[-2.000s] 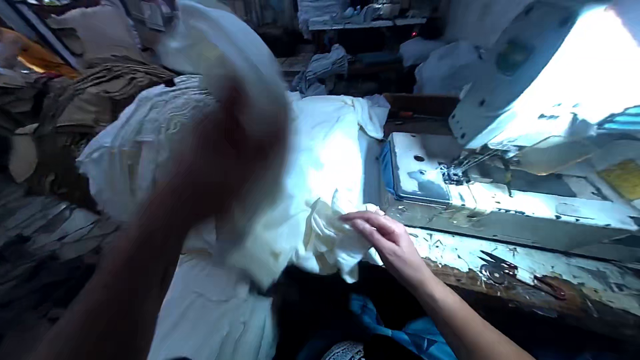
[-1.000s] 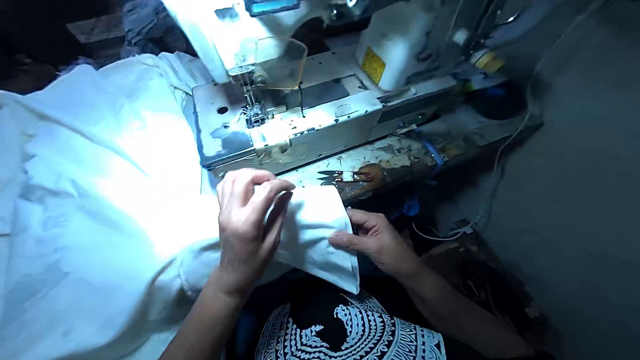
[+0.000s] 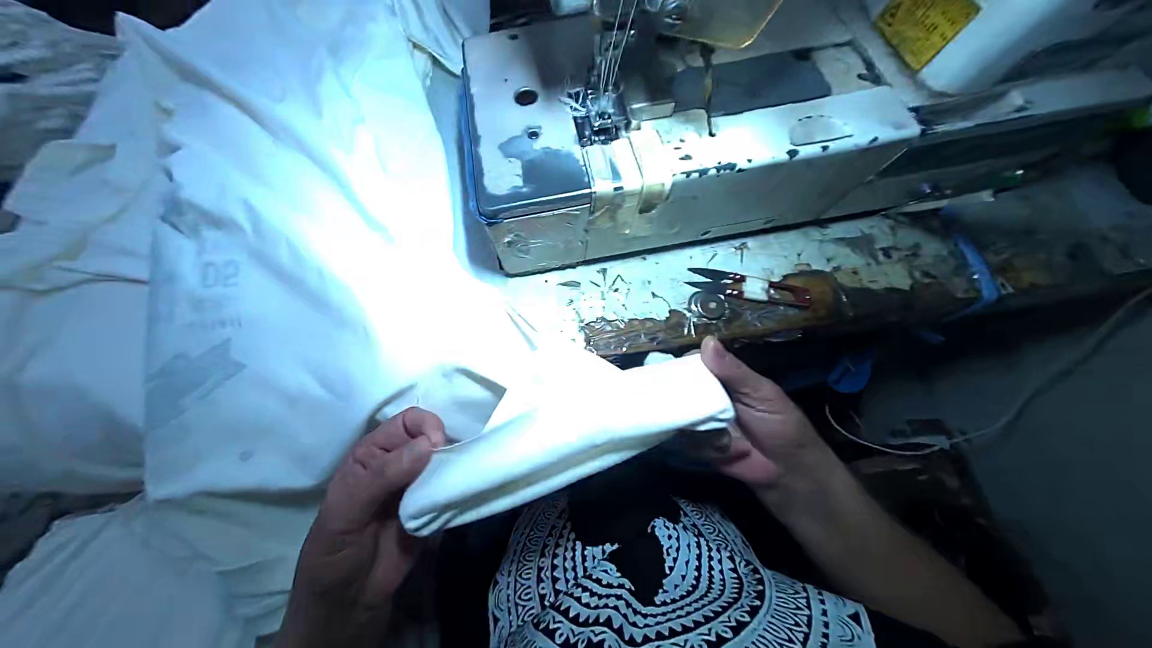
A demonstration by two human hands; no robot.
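A folded piece of white fabric (image 3: 576,423) is stretched between my two hands over my lap. My left hand (image 3: 382,495) pinches its left end between thumb and fingers, and my right hand (image 3: 760,418) grips its right end, thumb on top. Beyond the hands stands a sewing machine (image 3: 720,180), its needles and presser foot (image 3: 601,117) above the worn metal bed. More white fabric (image 3: 261,270) with faint printed marks lies left of the machine and seems to run on to the held part; glare hides the join.
Thread snips (image 3: 751,288) with reddish handles lie on the worn table edge (image 3: 864,261), beside a small round metal part (image 3: 709,305). A blue strip (image 3: 976,270) is wrapped round the edge farther right. A pale cable (image 3: 1008,418) hangs at the right, and patterned cloth (image 3: 648,585) covers my lap.
Two seconds ago my left hand was raised and blurred with white fabric. One second ago both hands held a white piece close together; now they are farther apart along it. The view has shifted.
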